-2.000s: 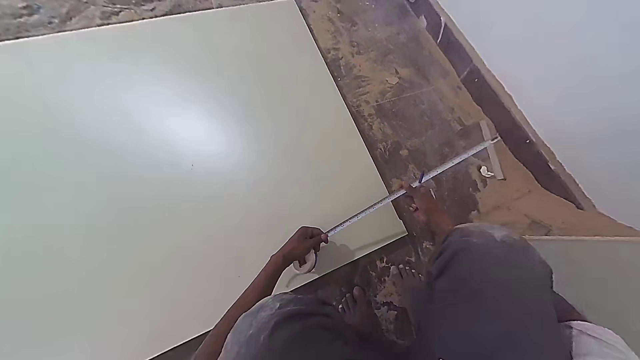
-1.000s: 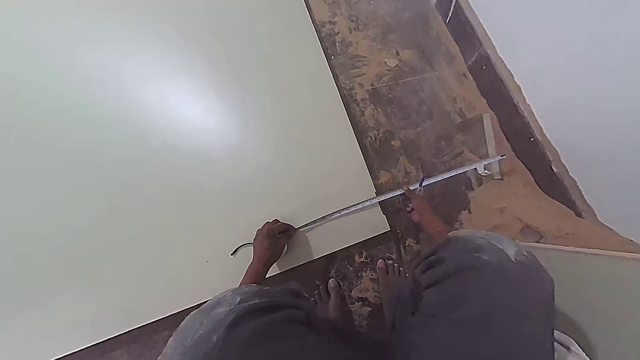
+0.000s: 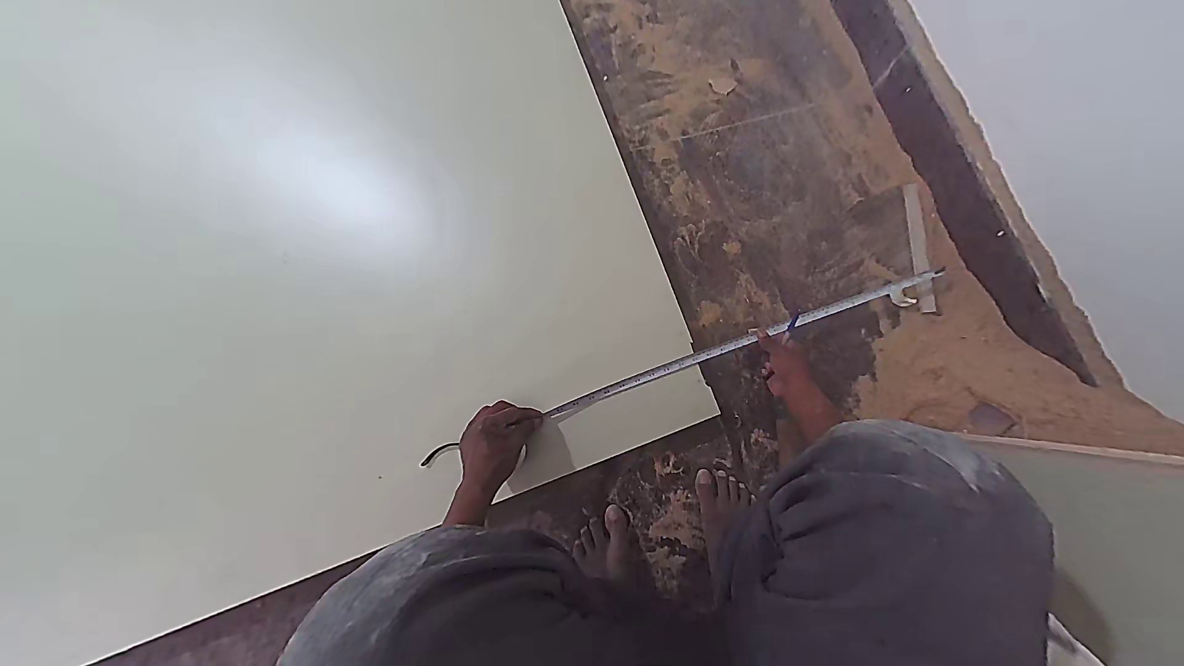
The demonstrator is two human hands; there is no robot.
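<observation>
A large pale, glossy sheet lies at the left, and a tape measure blade reaches over its lower right corner and out past its edge. My left hand grips the blade over the sheet; a dark curled end sticks out to its left. At the blade's middle is my right hand, its fingers on the blade with a thin blue pen-like thing between them. The blade's far end crosses a narrow pale strip on the floor.
Dusty, stained floor runs beside the sheet, with sand at the right. A white panel or wall stands beyond a dark gap. Another pale sheet lies lower right. My bare feet are by the sheet's corner.
My left hand has changed its hold on the tape; two seconds ago a pale ring-like thing hung below it, and now a dark curled end shows at its left. The right hand stays at the blade.
</observation>
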